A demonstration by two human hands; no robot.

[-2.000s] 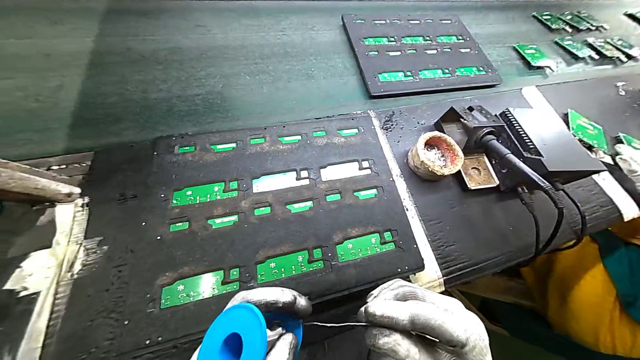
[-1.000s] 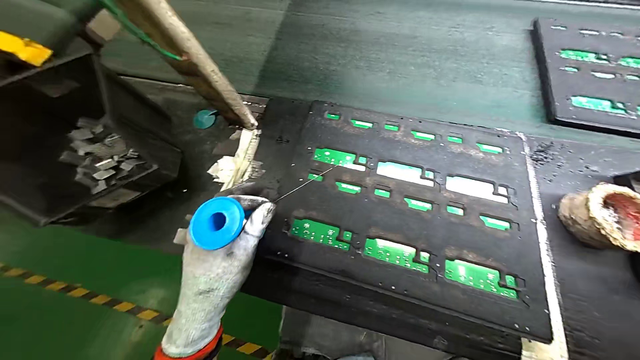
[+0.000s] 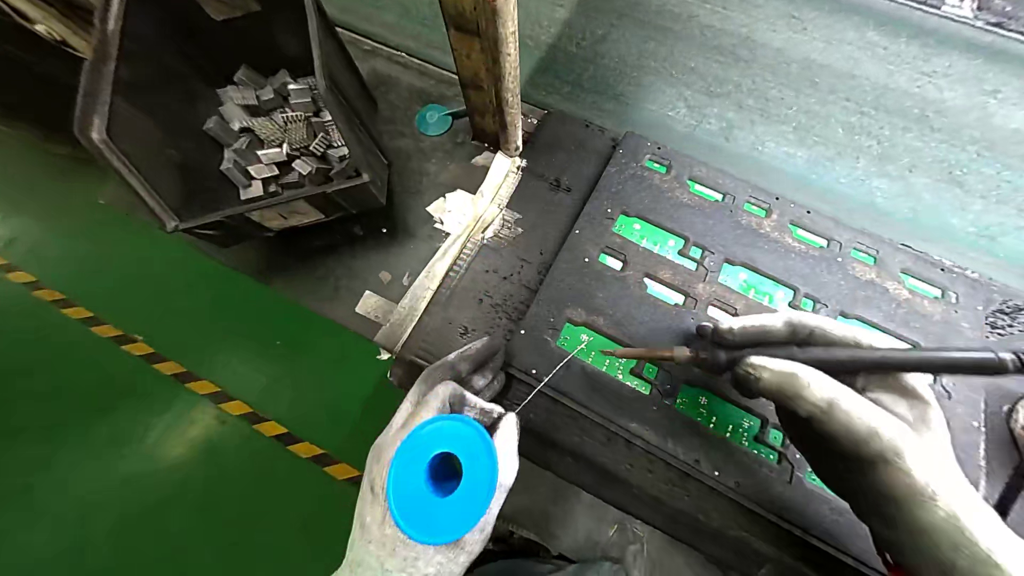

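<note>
My gloved left hand (image 3: pixel 448 448) holds a blue spool of solder wire (image 3: pixel 416 480). From its fingers a thin solder wire (image 3: pixel 548 376) runs up to a green circuit board (image 3: pixel 592 360) at the lower left of a black pallet (image 3: pixel 592 296). In my gloved right hand (image 3: pixel 848 408) is a soldering iron (image 3: pixel 864 359), held like a pen, its tip over the same board, a little right of the wire's end. Another green circuit board (image 3: pixel 724 420) lies in the pallet beside it, close to my right hand. More boards sit in the rows above, some partly hidden by that hand.
A black bin (image 3: pixel 372 160) of grey metal parts (image 3: pixel 280 132) stands at the upper left. A wooden post (image 3: pixel 488 72) rises behind the pallet's left side, near a teal round object (image 3: pixel 434 120). Worn tape (image 3: pixel 448 268) crosses the bench. Green conveyor belt (image 3: pixel 768 96) runs behind.
My right hand has come into view with the soldering iron; two seconds ago it was at the wire, without the iron. The view has swung left, bringing in the bin.
</note>
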